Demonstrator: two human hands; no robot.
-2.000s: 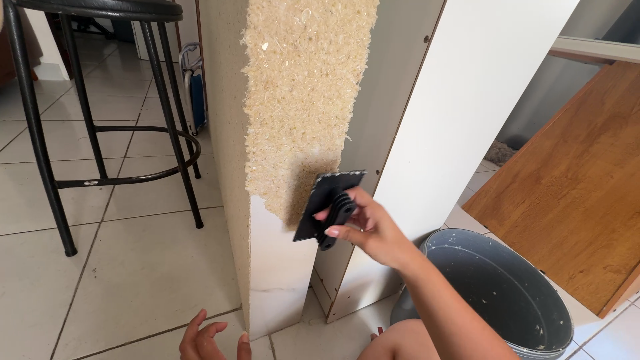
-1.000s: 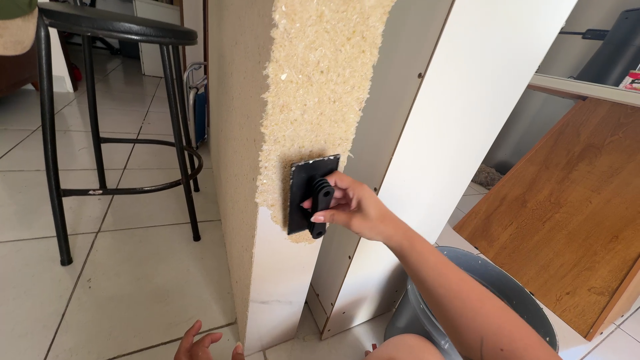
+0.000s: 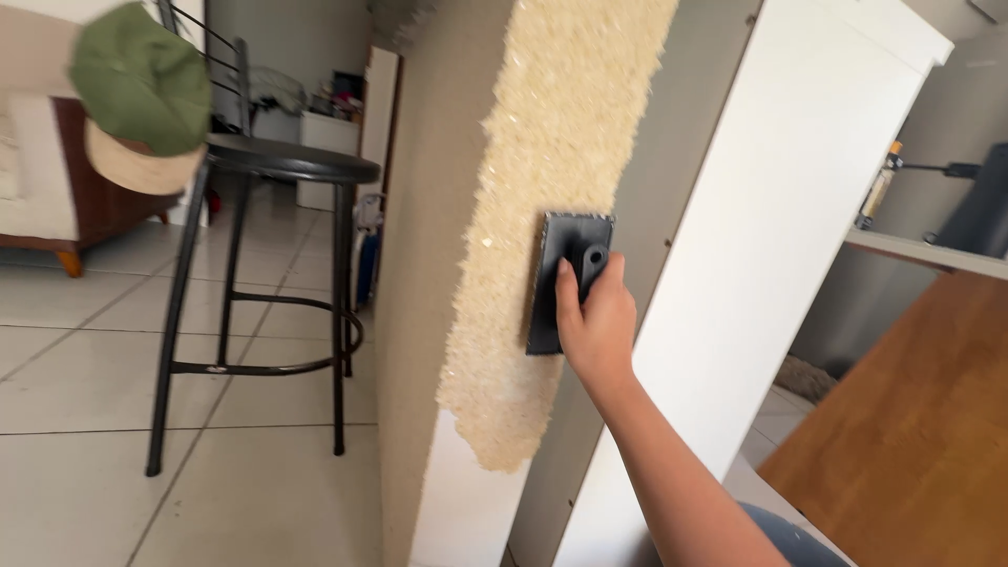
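Note:
My right hand [image 3: 600,323] grips the handle of a black plastic float trowel [image 3: 549,295], its blade upright against the narrow face of a wall end. That face bears a rough, cream-coloured flaky coating [image 3: 551,142] with glinting specks. The coating ends in a ragged lower edge, and below it the smooth white surface [image 3: 465,496] shows. Along the trowel's blade edges sit bits of pale material. My left hand is out of view.
A black metal stool [image 3: 291,161] stands left of the wall, near a green cap [image 3: 142,94] with a beige brim. Right of the wall are a white panel [image 3: 732,220], a wooden board [image 3: 906,417] and a partly hidden grey bucket [image 3: 787,535].
My right hand has moved the trowel up the coated face. The coating reaches lower on the white surface than before. My left hand has left the view, which has tilted up.

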